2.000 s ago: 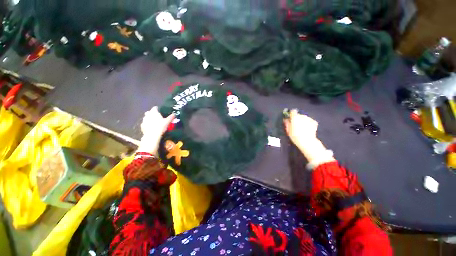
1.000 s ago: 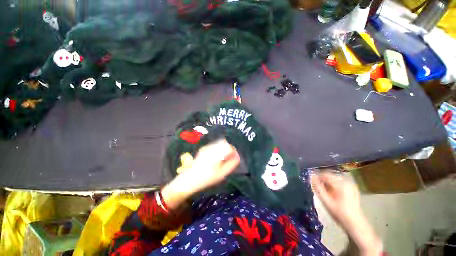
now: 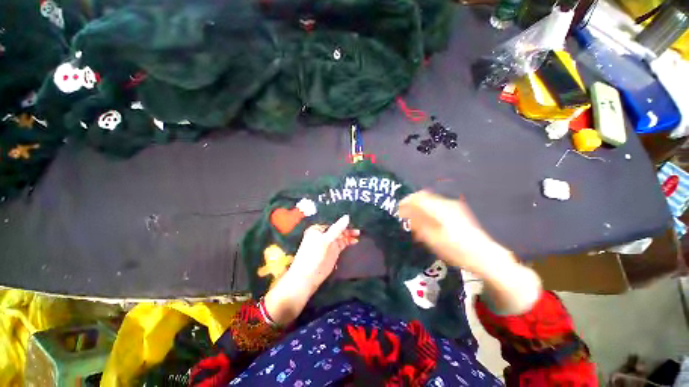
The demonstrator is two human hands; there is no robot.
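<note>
A dark green plush ring lies on the table edge and my lap, with white "MERRY CHRISTMAS" lettering at its top. It bears a Santa hat patch, a gingerbread patch and a snowman patch. My left hand is on the ring's left part and holds it at the centre hole, its fingertips over the hole. My right hand is over the upper right of the ring, fingers bunched and blurred, covering the lettering's end. No needle or thread can be made out at the fingers.
Green plush pieces are heaped at the far left and middle. Beyond the ring are snips, a red cord and small black pieces. A white block, yellow spool, pale green box and blue tray are at right.
The ring has turned and moved from the table to the lap edge. My right hand has come from beyond the ring's right side onto its upper right. The view has shifted right.
</note>
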